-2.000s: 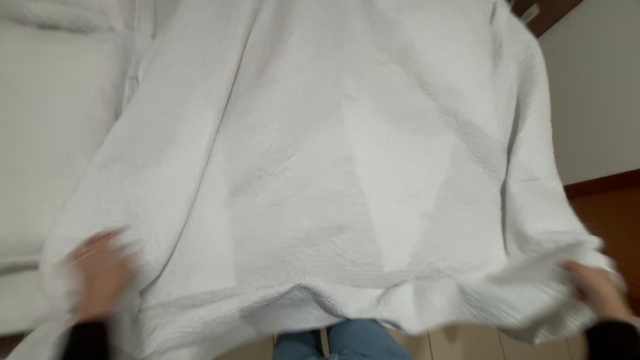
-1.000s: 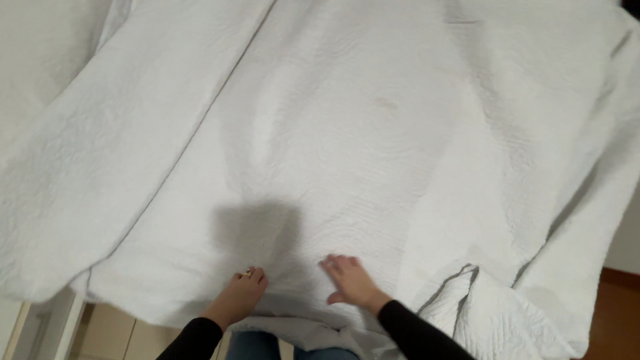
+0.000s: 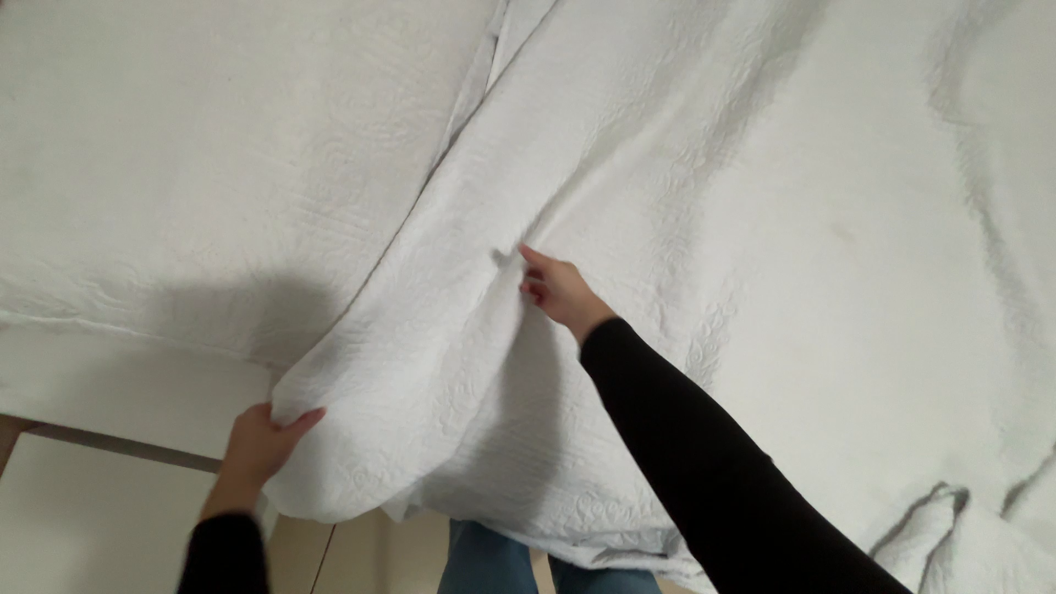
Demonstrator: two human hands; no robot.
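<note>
A large white textured bedspread point(image 3: 792, 272) spreads over the middle and right of the head view, with folds running through it. My left hand point(image 3: 272, 441) grips its folded left edge at the lower left, thumb on top and the other fingers hidden beneath the cloth. Higher up and nearer the centre, my right hand point(image 3: 561, 289) pinches a raised fold of the same bedspread. To the left lies a flatter white quilted cover point(image 3: 206, 165), partly under the bedspread's edge.
A white panel point(image 3: 107, 511), perhaps furniture, stands at the lower left. Beige floor tiles point(image 3: 355, 549) show below the hanging cloth, around my jeans-clad legs point(image 3: 487, 561). Bunched cloth point(image 3: 982, 536) lies at the lower right.
My hands lay close together near the front edge a second ago. Now they are apart and have taken hold of the bedspread's left part. The view has shifted left.
</note>
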